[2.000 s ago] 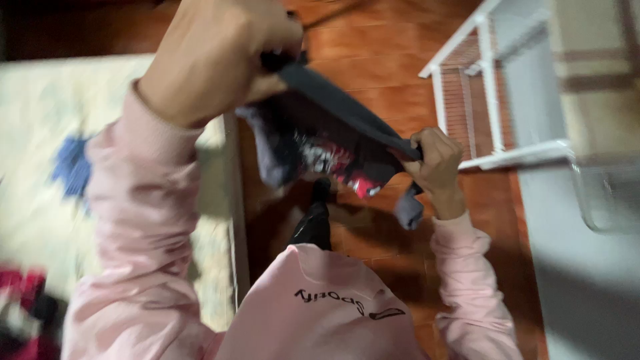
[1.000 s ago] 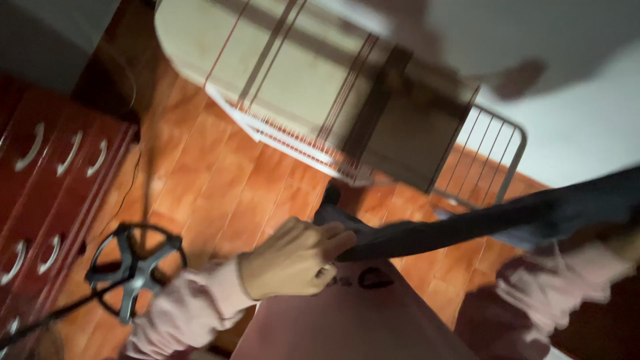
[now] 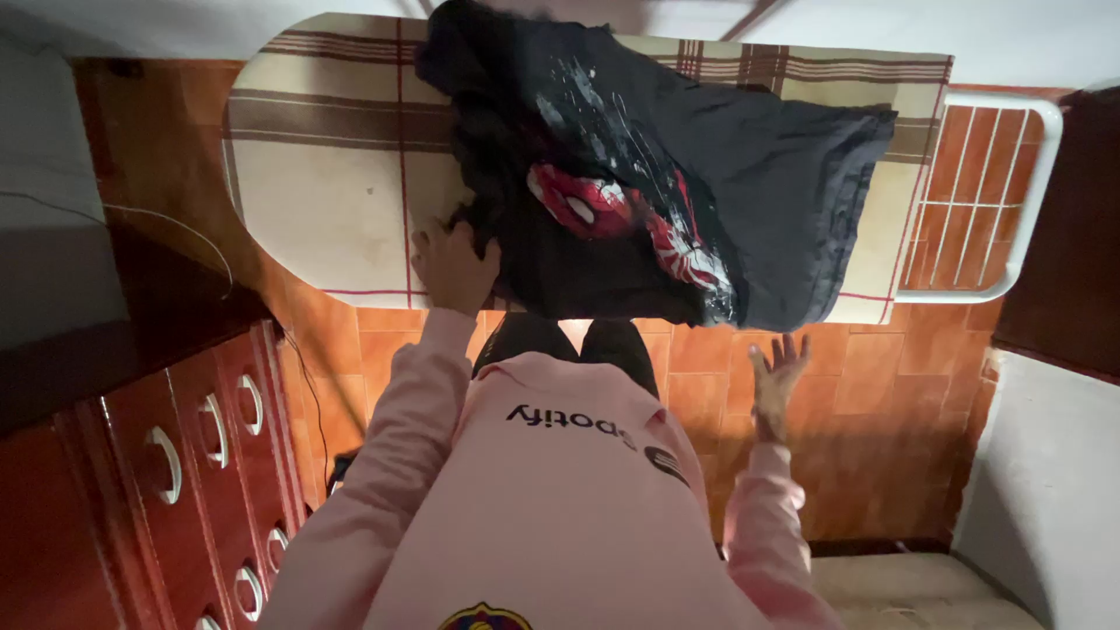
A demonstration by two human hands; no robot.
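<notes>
A black T-shirt [image 3: 770, 175] with a red and white printed figure lies spread, with wrinkles, over an ironing board with a checked cover [image 3: 315, 201]. My left hand [image 3: 457, 264] rests at the garment's left edge, fingers spread, its fingertips touching the dark cloth or the cover beside it. Off the board's near edge, my right hand [image 3: 777, 376] hovers just below the shirt's lower right corner, fingers apart and holding nothing. The far upper left part of the shirt is bunched and reaches the board's far edge.
A white wire rack [image 3: 971, 201] extends from the board's right end. At the lower left stands a reddish wooden chest of drawers [image 3: 188, 411] with white handles. Thin cables [image 3: 306, 385] hang near it. A beige padded surface [image 3: 910, 582] is at the lower right, above the tiled floor [image 3: 857, 464].
The dark shirt, held up between both hands before, now lies on the ironing board. My right hand has let go of it. The view has turned strongly toward the board.
</notes>
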